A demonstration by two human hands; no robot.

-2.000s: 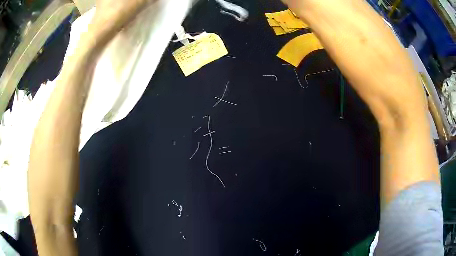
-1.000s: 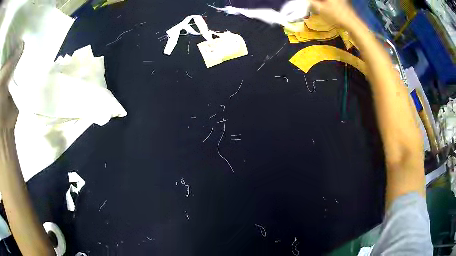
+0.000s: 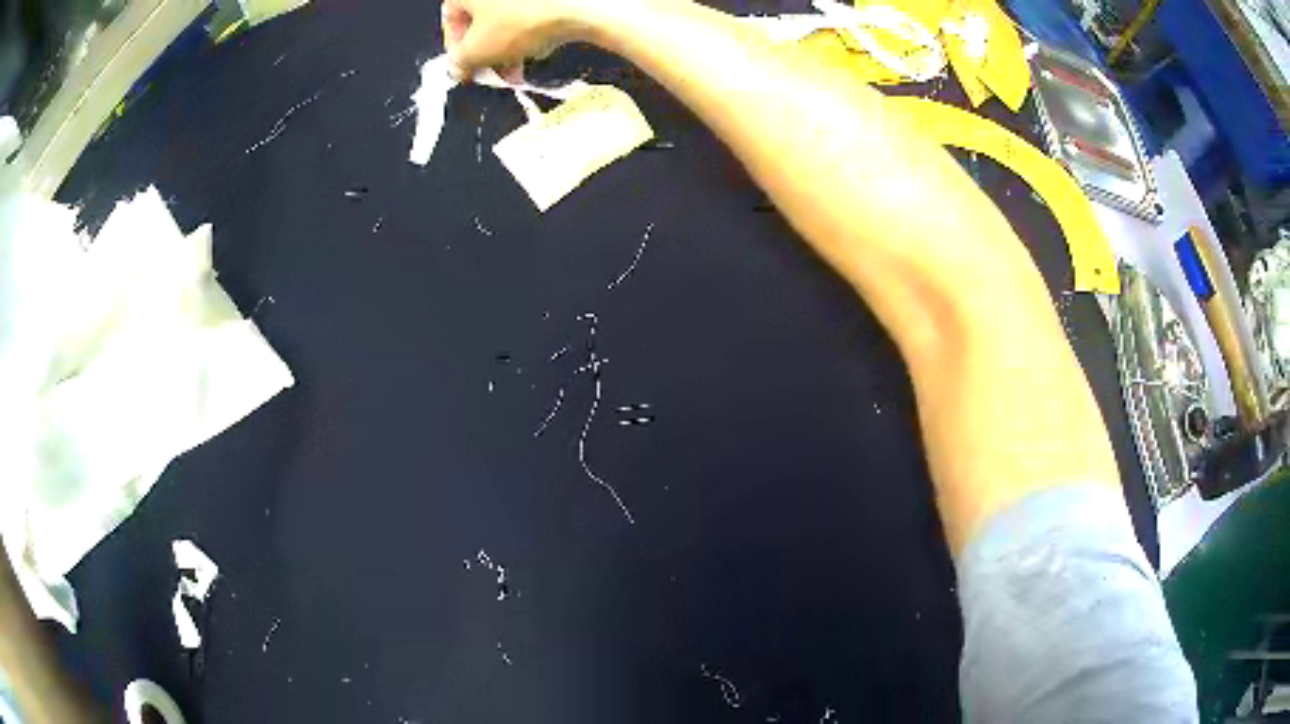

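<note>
My right hand (image 3: 502,34) is at the top, its fingers closed on a white cloth strip (image 3: 429,113) tied to a cream paper label (image 3: 573,143). The label lies on the black cloth (image 3: 764,538). My left hand is not visible; only a blurred bit of that forearm shows at the lower left edge. A crumpled white bundle of cut pieces (image 3: 135,368) lies at the left. A yellow-orange curved template (image 3: 1040,170) lies at the upper right beyond my right forearm.
More yellow templates with a white strip on them (image 3: 905,40) lie at the top right. The steam iron (image 3: 1228,354) and a metal tray (image 3: 1096,127) are at the right edge. White scraps (image 3: 191,591) and a white ring (image 3: 150,699) lie lower left.
My right hand has moved left from the yellow templates to the label's strip. A white strip now lies on the templates. My left arm has almost left the picture.
</note>
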